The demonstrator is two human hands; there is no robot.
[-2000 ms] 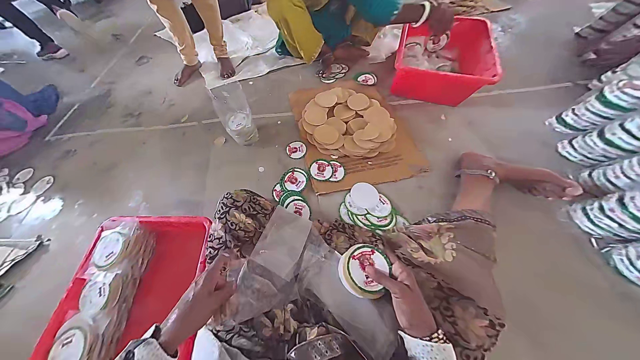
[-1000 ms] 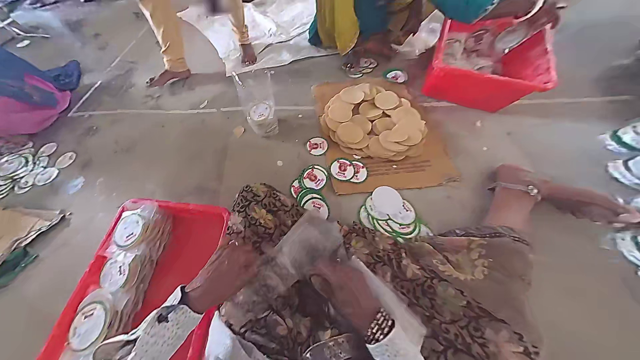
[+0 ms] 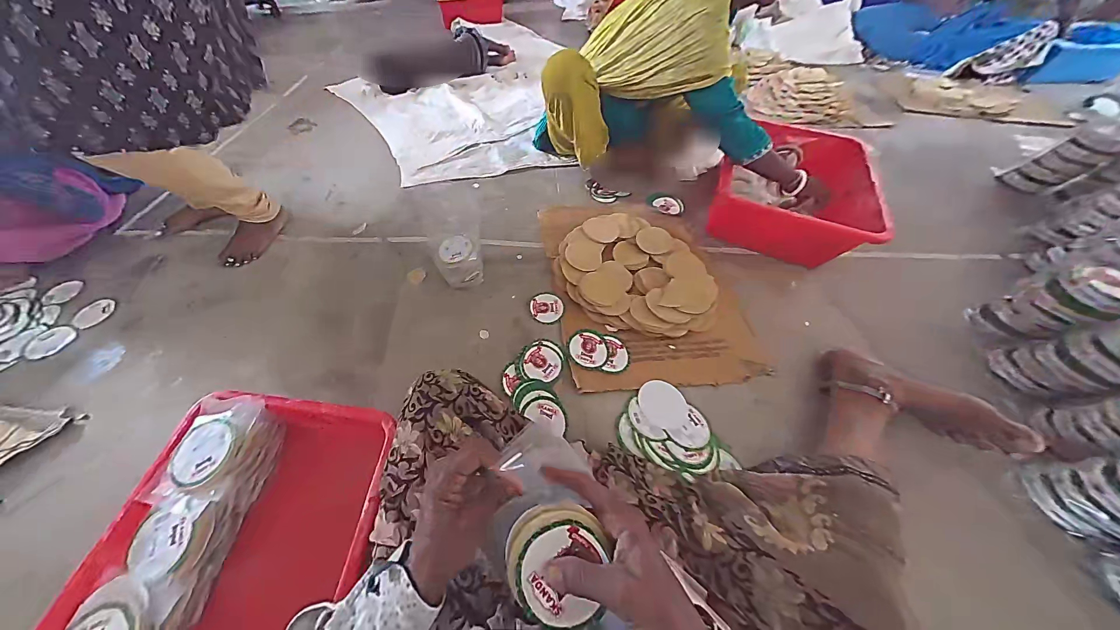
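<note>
My right hand (image 3: 617, 547) grips a short stack of round discs (image 3: 557, 569), a printed green-rimmed label on top and tan discs beneath, with the thumb across its face. A clear plastic bag (image 3: 535, 459) lies around or against the stack's far end. At the bag's left edge my left hand (image 3: 459, 512) pinches the film between thumb and fingers. Loose printed labels (image 3: 541, 360) lie beyond my knee, and a pile of green-rimmed discs (image 3: 669, 429) rests near my lap. Plain tan discs (image 3: 634, 276) are heaped on a cardboard sheet (image 3: 717, 360).
A red tray (image 3: 306, 490) at my left holds bagged disc stacks (image 3: 201, 516). A bagged stack (image 3: 457, 254) stands on the floor. Across from me, a person's hand reaches into a red tub (image 3: 801, 232). Rows of disc stacks (image 3: 1041, 359) line the right side. Another person stands at left.
The labelled stack, out of sight one second ago, shows in my right hand at the bag. The view has shifted. The standing person in tan trousers appears farther left.
</note>
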